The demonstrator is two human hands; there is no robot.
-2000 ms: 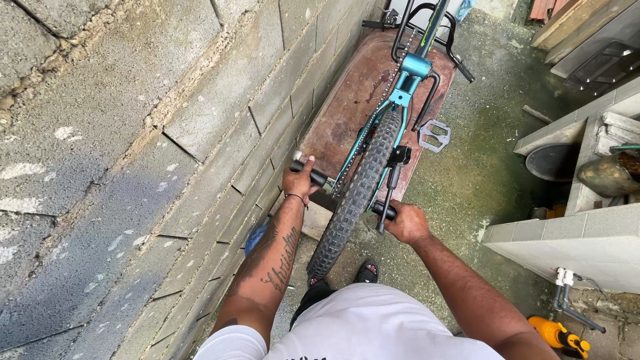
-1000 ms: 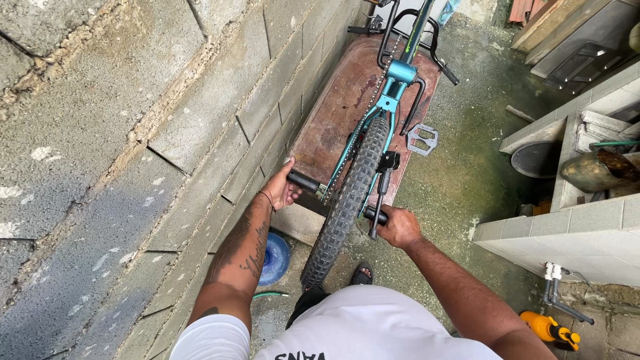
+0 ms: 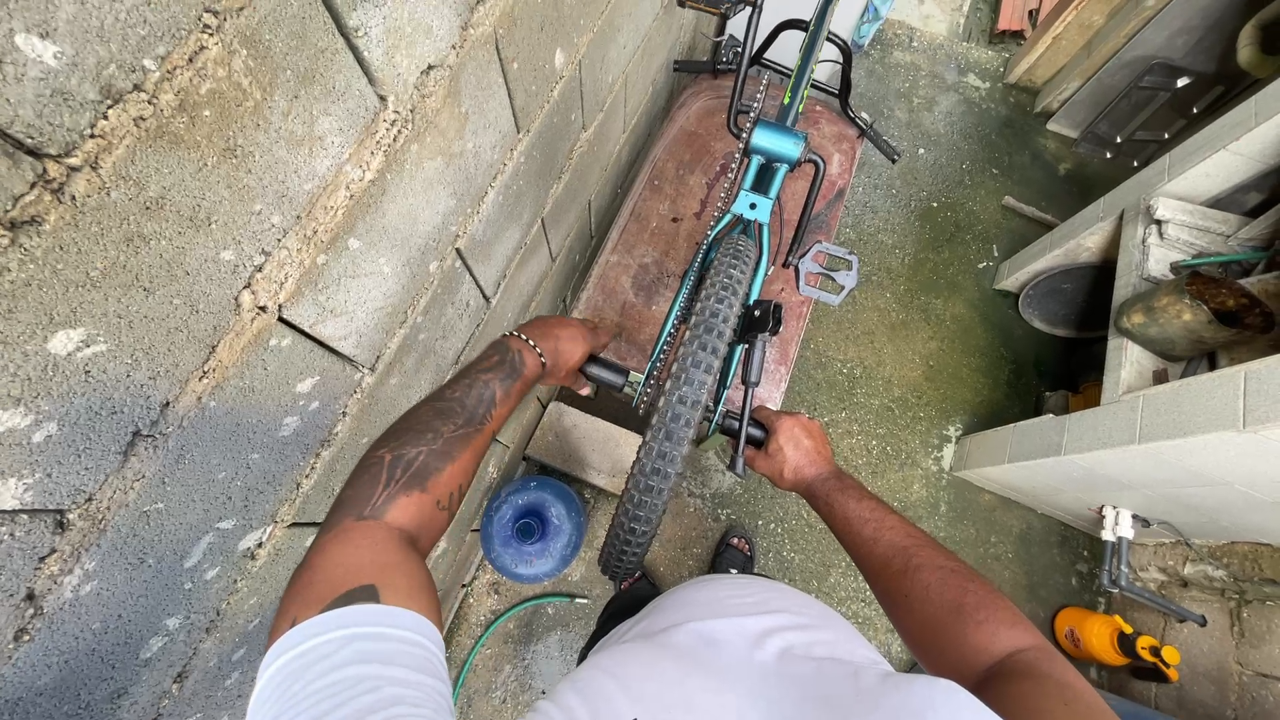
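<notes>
A teal bicycle frame [image 3: 776,150] points away from me, its knobby rear tire [image 3: 690,390] between my arms. My left hand [image 3: 570,352] is at the black axle peg [image 3: 606,373] on the wheel's left, fingers around its outer end. On the other side, my right hand [image 3: 792,448] grips the right black peg [image 3: 745,428]. A black kickstand [image 3: 752,385] hangs beside that peg. The chain [image 3: 735,170] runs along the frame's left side. A grey platform pedal [image 3: 828,273] sticks out to the right, and the black handlebar [image 3: 850,95] is at the far end.
Below the bike lies a reddish-brown board [image 3: 650,230], along a concrete block wall [image 3: 400,230]. A loose block [image 3: 585,445], a blue water jug [image 3: 533,528] and a green hose [image 3: 500,625] are at lower left. Block shelving [image 3: 1170,420] and a yellow sprayer [image 3: 1095,636] stand at right.
The blue jug and green hose have come into fuller view at lower left as the view shifted. Both hands remain at the pegs.
</notes>
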